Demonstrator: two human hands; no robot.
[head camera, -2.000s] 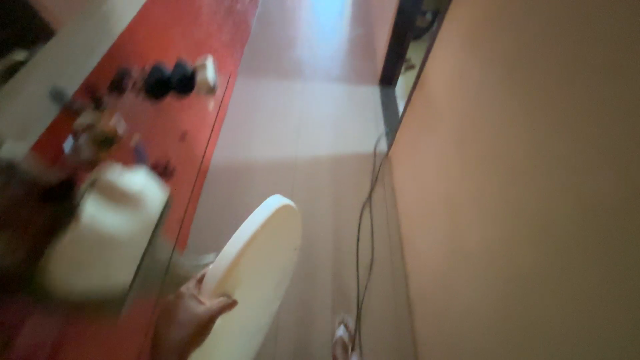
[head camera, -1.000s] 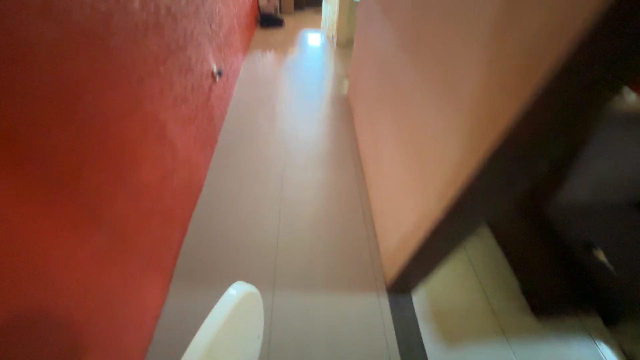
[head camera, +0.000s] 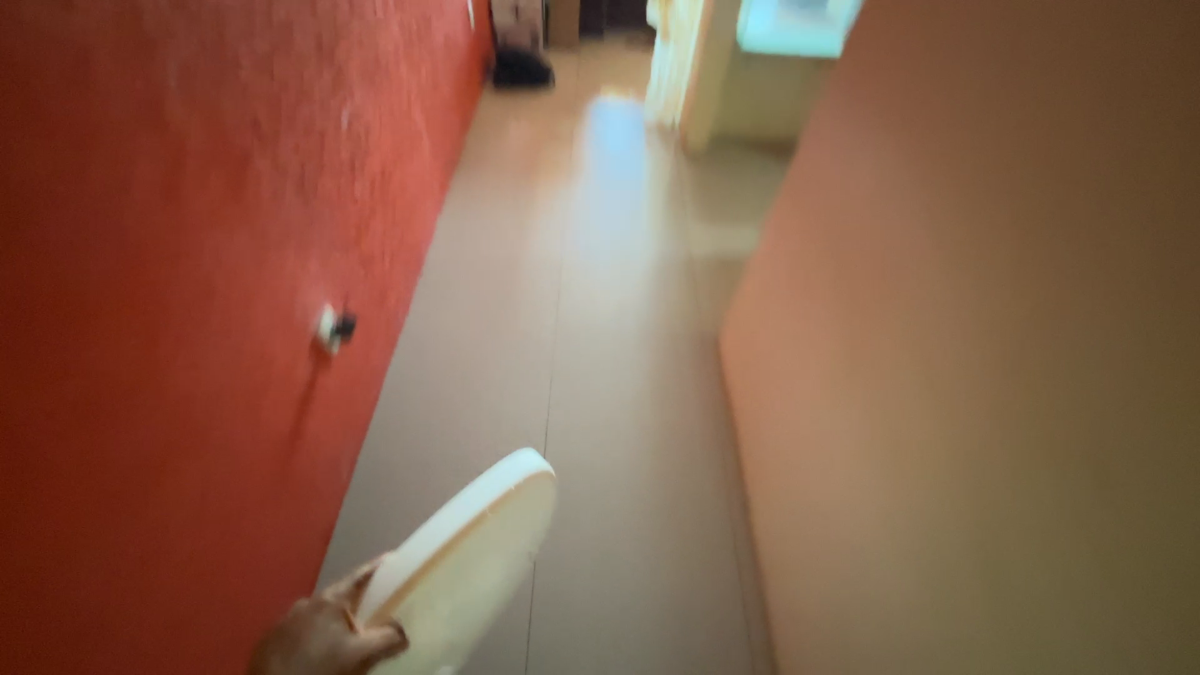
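My left hand (head camera: 328, 630), low and left of centre, grips the near left edge of a flat white board with a rounded end (head camera: 473, 553). Its thumb lies over the board's face and the fingers are behind the edge. The board is tilted, its rounded end pointing forward above the tiled floor, and its lower part runs out of the frame. What kind of board it is, I cannot tell. My right hand is out of view.
A red wall (head camera: 187, 281) with a socket and dark plug (head camera: 336, 328) runs along the left. An orange-tan wall (head camera: 956, 375) stands on the right. Between them a tiled floor (head camera: 619, 394) leads to a dark object (head camera: 521, 69) and a pale curtain or door edge (head camera: 677, 56).
The view has moved forward along the corridor, past the shelf of items and the dark door frame. My left hand, outside the frame a second ago, shows again on the white board.
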